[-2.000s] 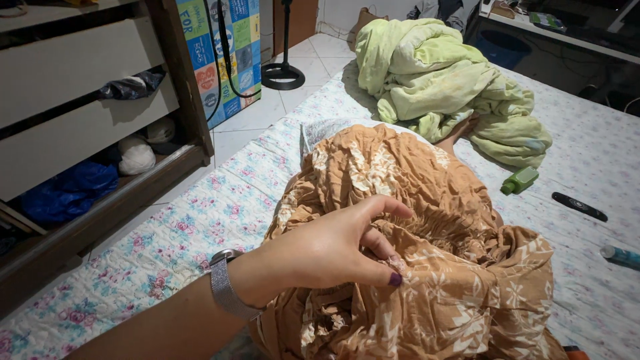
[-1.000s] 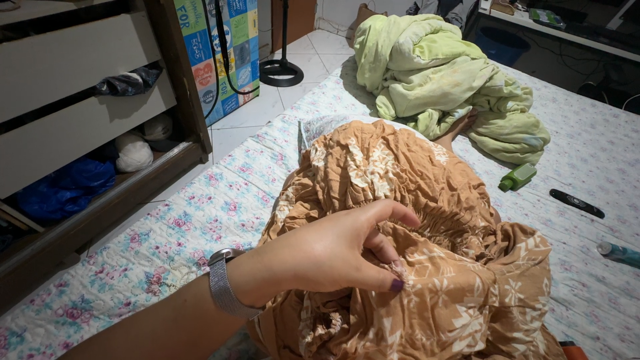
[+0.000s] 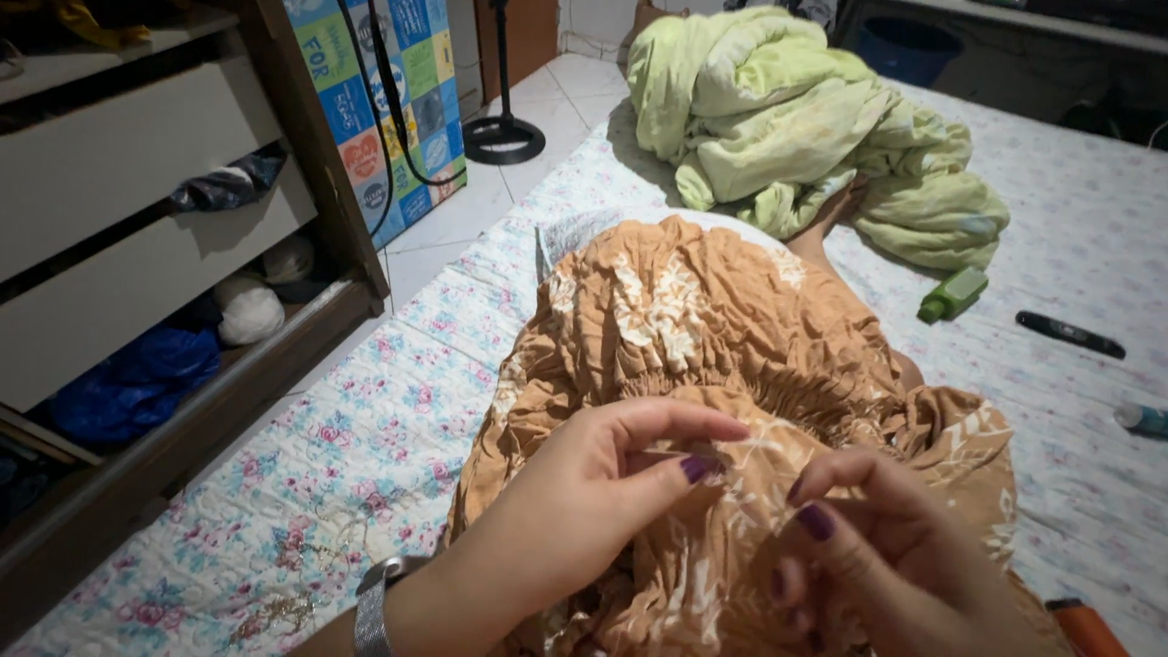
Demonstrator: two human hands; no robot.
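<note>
Brown fabric with a white leaf print [image 3: 721, 301], gathered in a shirred band, lies bunched over my lap. My left hand [image 3: 630, 474], with a watch on a mesh band, hovers over it, thumb and forefinger close together near something thin and pale, too small to make out. Facing it at the right is my right hand [image 3: 867, 538], its thumb and forefinger also nearly touching; whether it pinches anything cannot be told. A gap separates the two hands, with the fabric beneath them.
On the floral bedsheet [image 3: 365, 456] are a crumpled green blanket [image 3: 776, 119], a green bottle [image 3: 954, 294], a black marker-like object [image 3: 1069, 334], a blue-capped tube [image 3: 1141, 418] and an orange object [image 3: 1086, 630]. Thin gold strands [image 3: 283, 616] lie at the left, beside a drawer unit [image 3: 137, 173].
My right hand has come into view at the lower right. My left hand no longer pinches the fabric as before, and its thumb has moved up off the cloth. Gold strands now show on the sheet.
</note>
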